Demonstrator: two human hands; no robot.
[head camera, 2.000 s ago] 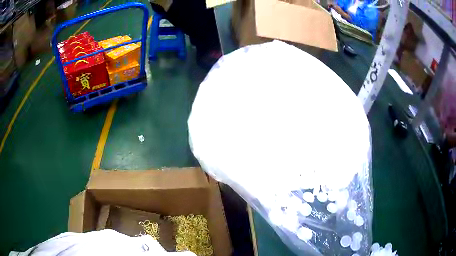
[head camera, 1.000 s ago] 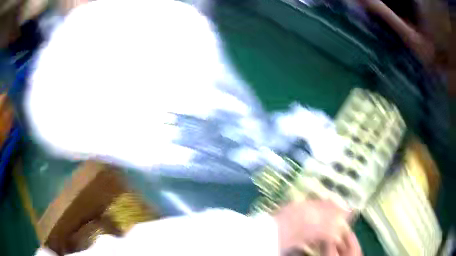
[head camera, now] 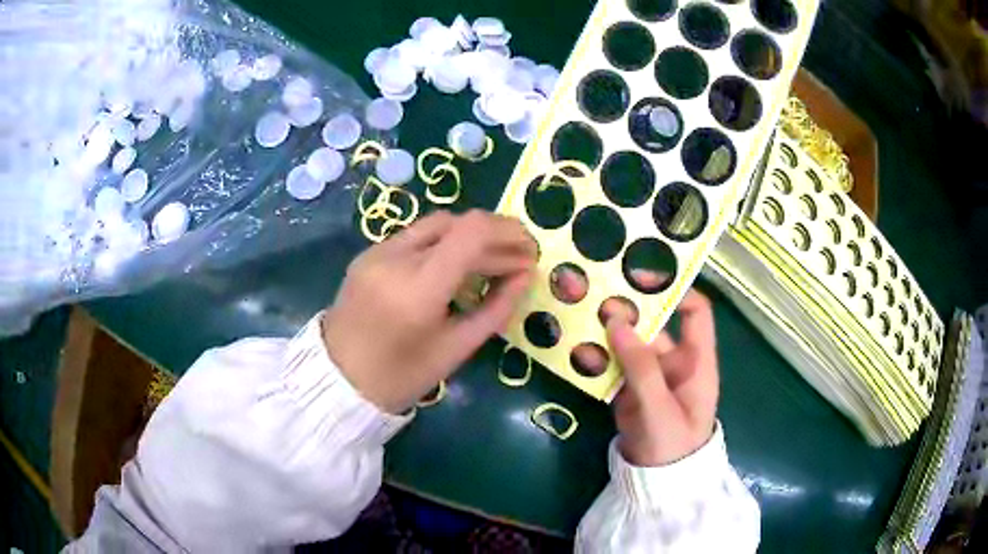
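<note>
The die-cut adhesive sheet (head camera: 655, 162) is tilted in front of me, its rows of round holes showing dark. My right hand (head camera: 672, 373) grips its lower right edge, thumb on the front. My left hand (head camera: 428, 303) is at its lower left edge, thumb and fingers close together; whether they pinch the sheet or a ring is unclear. A thin yellow ring (head camera: 569, 171) lies over one hole. Loose yellow rings (head camera: 387, 211) lie on the table left of the sheet. White discs (head camera: 450, 65) are piled behind them.
A clear plastic bag of discs (head camera: 163, 162) fills the left. A stack of sheets (head camera: 829, 314) stands at right, with a box of yellow rings (head camera: 856, 135) behind it. Greyish strips (head camera: 937, 444) stand at the far right edge. A carton (head camera: 81, 422) shows at lower left beside the table.
The view has swung from the trolley and bag to the table. Both hands are now at the sheet; one second ago only one blurred hand showed near the sheets.
</note>
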